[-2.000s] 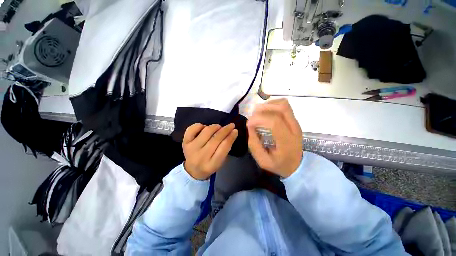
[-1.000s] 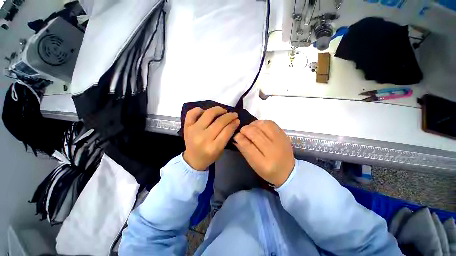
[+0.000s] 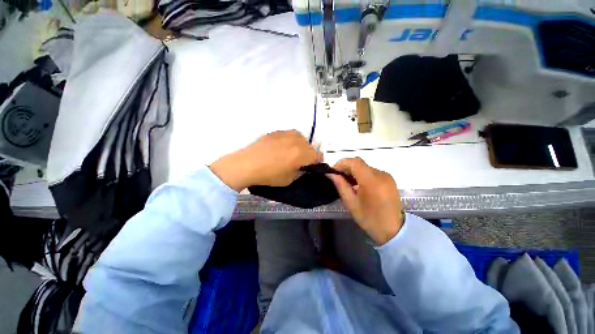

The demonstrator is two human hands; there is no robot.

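Note:
A black fabric piece (image 3: 300, 190) is held between both hands over the table's front edge. My left hand (image 3: 280, 158) grips its upper edge, fingers bent over it. My right hand (image 3: 373, 199) pinches its right end between thumb and fingers. A white sleeve panel (image 3: 228, 98) with a dark seam edge lies behind my left hand and runs down towards the black piece; the join is hidden by the hand. The presser foot and needle (image 3: 329, 88) of the sewing machine (image 3: 424, 32) are behind the hands, with no cloth visibly held there.
A brown block (image 3: 363, 115) stands right of the needle. A black cut stack (image 3: 427, 88), blue and pink tools (image 3: 443, 133) and a phone (image 3: 532, 146) lie to the right. Layered panels (image 3: 107, 117) hang over the table's left edge. A grey fan box (image 3: 27, 124) is far left.
The view has shifted, showing more of the machine head. My left hand has moved to the black piece's upper edge, the back of the hand turned up. The piece now hangs folded between both hands.

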